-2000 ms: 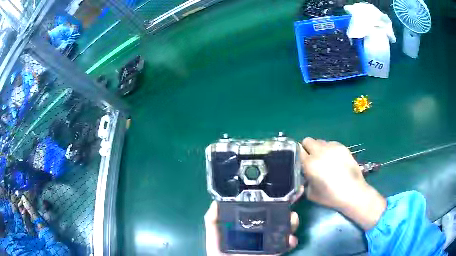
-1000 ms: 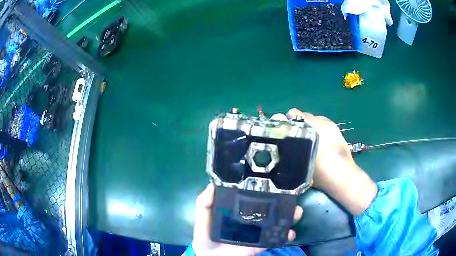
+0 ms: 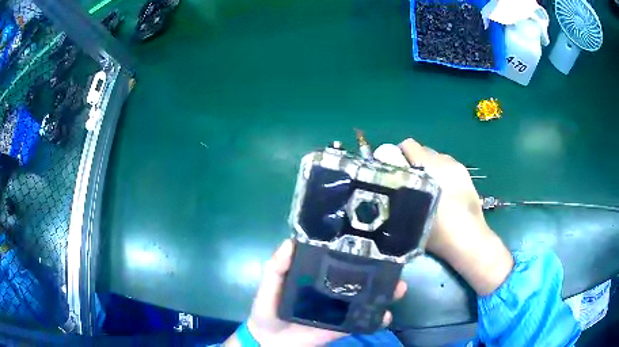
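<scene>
The trail camera housing (image 3: 366, 207) is held open in front of me, camouflage-rimmed front shell on top, its dark windows and hexagonal lens surround facing me. The black lower cover (image 3: 339, 288) hangs below it. My left hand (image 3: 271, 298) grips the lower cover from behind, fingertips showing at its right edge. My right hand (image 3: 451, 203) is behind the shell's right side, closed around the air blow gun, mostly hidden. The gun's brass-coloured tip (image 3: 362, 141) sticks up behind the shell's top edge. A pale covering shows on a fingertip.
The thin air hose (image 3: 556, 205) runs right from the gun. On the green belt (image 3: 224, 135) are a blue parts bin (image 3: 453, 66), a white bottle (image 3: 521, 61) with a cloth, a fan (image 3: 577, 27), a yellow object (image 3: 489, 109) and a black unit (image 3: 155, 17). A metal rail (image 3: 85, 203) and mesh stand left.
The housing has moved up and right in the picture and tilted clockwise. My right hand has moved up and further behind it, and the gun's tip has come into view above the shell. The view has shifted.
</scene>
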